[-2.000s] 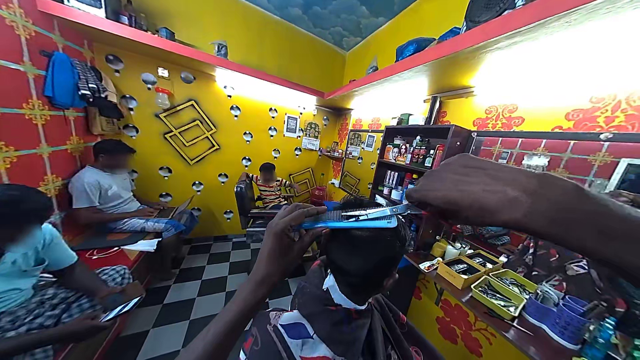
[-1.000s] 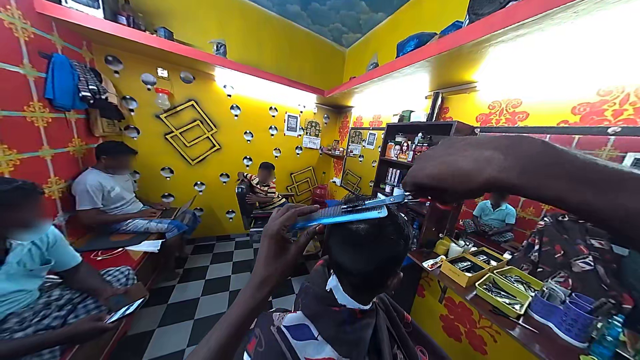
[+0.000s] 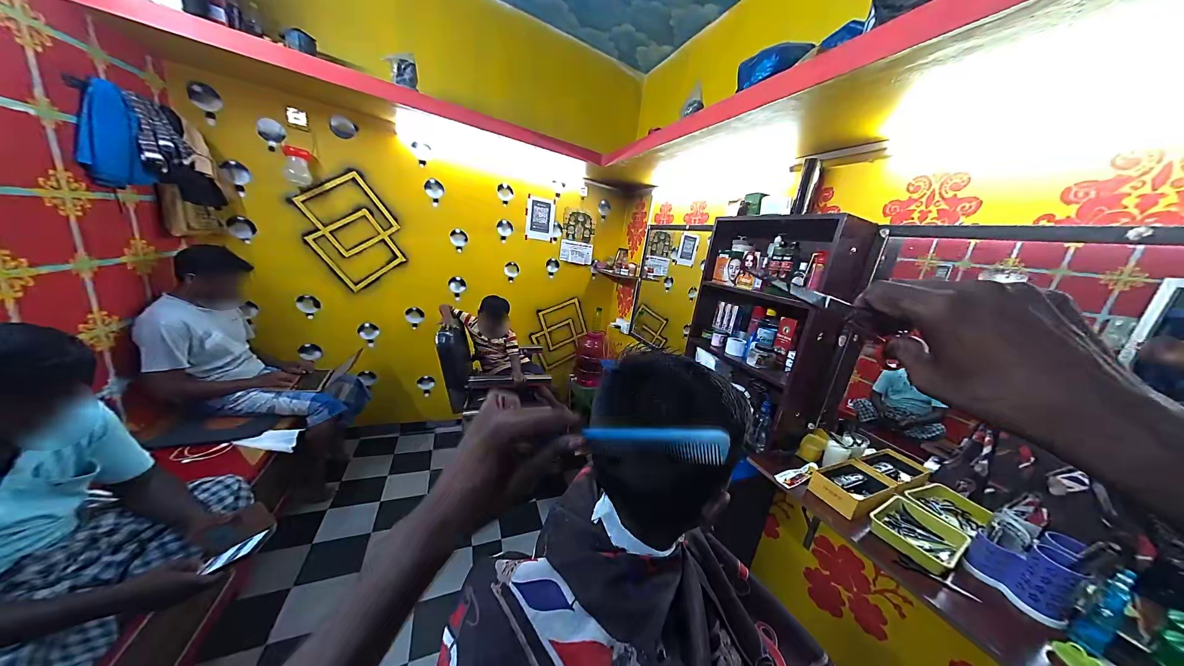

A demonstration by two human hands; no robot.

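A seated person's dark-haired head point(image 3: 671, 398) is in front of me, with white paper at the neck and a patterned cape point(image 3: 592, 601) over the shoulders. My left hand point(image 3: 523, 444) grips one end of a blue comb point(image 3: 661, 442), which lies level across the back of the head, teeth downward. Raised to the right of the head, my right hand point(image 3: 962, 333) holds scissors point(image 3: 805, 294) whose blades point left, away from the hair, in front of the dark shelf. Whether the blades are apart cannot be told.
A counter point(image 3: 934, 592) on the right bears yellow trays point(image 3: 916, 535) of tools, a purple basket point(image 3: 1027, 573) and bottles. Behind stands a dark shelf unit point(image 3: 786, 231) of products. Two people sit on a bench point(image 3: 231, 564) at left; another sits in a chair point(image 3: 453, 365) farther back.
The comb has gone from the top of the head down to its back. My right hand has moved right, taking the scissors away from the comb and hair.
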